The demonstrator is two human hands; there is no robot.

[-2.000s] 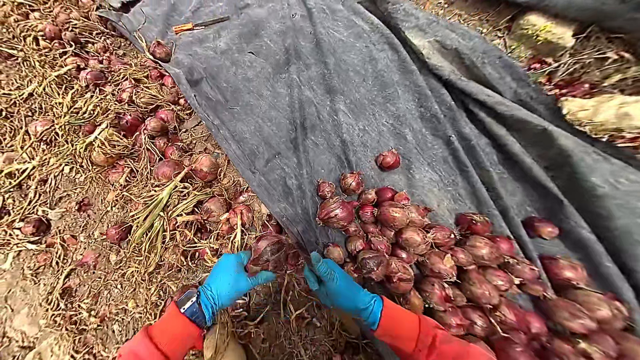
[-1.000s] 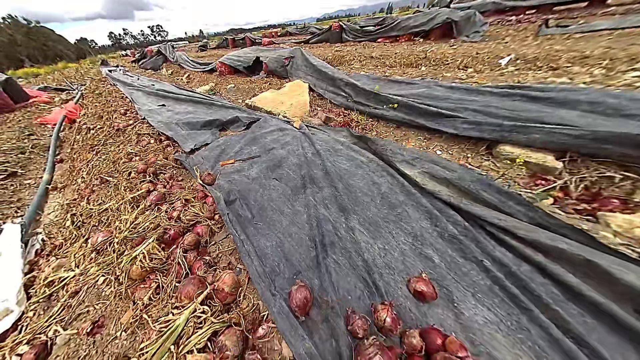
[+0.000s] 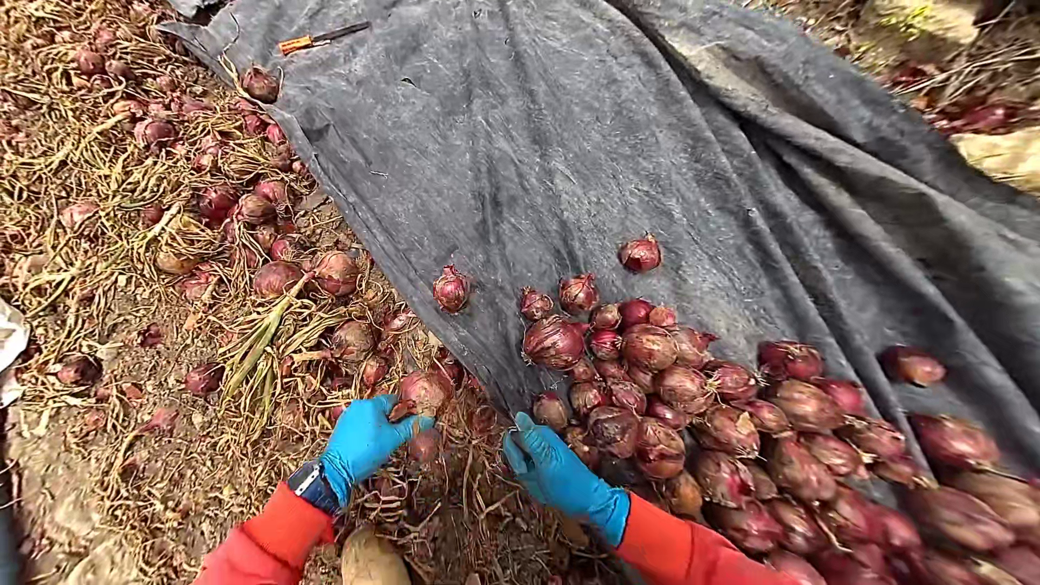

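Observation:
My left hand (image 3: 370, 443), in a blue glove with a watch at the wrist, has its thumb and fingers around a red onion (image 3: 426, 393) above the soil. To its right, my right hand (image 3: 561, 475), also gloved in blue, is by the edge of a dark grey fabric sheet (image 3: 504, 162). Its fingers are bent with the thumb near them; whether something small, perhaps a blade, is between them cannot be told. A heap of red onions (image 3: 650, 348) lies on the sheet beside that hand.
Onions with dry stalks (image 3: 276, 278) cover the ground at left. An orange-handled tool (image 3: 323, 38) lies on the sheet's far end. A boot tip (image 3: 372, 559) shows at the bottom. A pale rock (image 3: 1003, 156) stands at the right edge.
A single onion now lies on the sheet left of the heap, where none lay two seconds ago. The view swung up to the field and back down.

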